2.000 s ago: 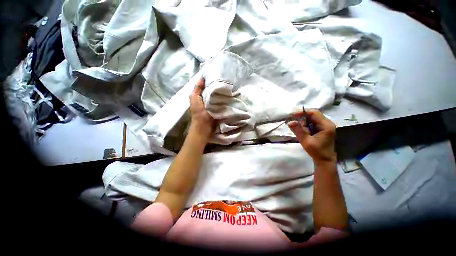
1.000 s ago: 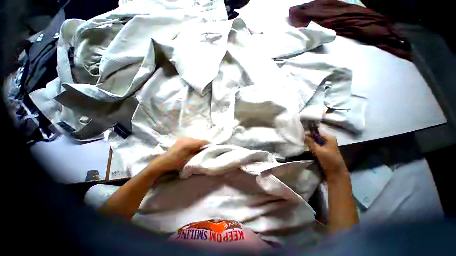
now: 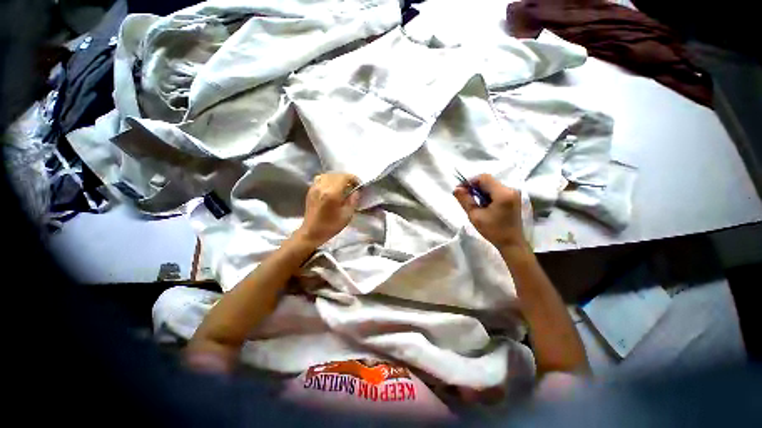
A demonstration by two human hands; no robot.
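A large crumpled pale grey-white garment [image 3: 434,280] lies over the table edge and my lap. My left hand [image 3: 331,205] is closed on an edge of the pale cloth near the middle, with the fingertips pinched together. My right hand [image 3: 495,207] holds small dark thread snips [image 3: 474,191] with a blue-purple grip. Their thin points face up and left, over the cloth. Whether the blades touch the cloth cannot be told. No loose thread is clearly visible.
More pale cloth [image 3: 242,63] is heaped at the back and left of the white tabletop [image 3: 685,167]. Maroon-brown cloth [image 3: 614,38] lies far right. Dark navy cloth [image 3: 85,84] and white strips [image 3: 32,155] are far left. A pale paper or card [image 3: 628,316] lies low right.
My left hand has moved up from the lap-side cloth to an edge further forward. My right hand with the snips has moved left and up, closer to it. The garment's folds have shifted.
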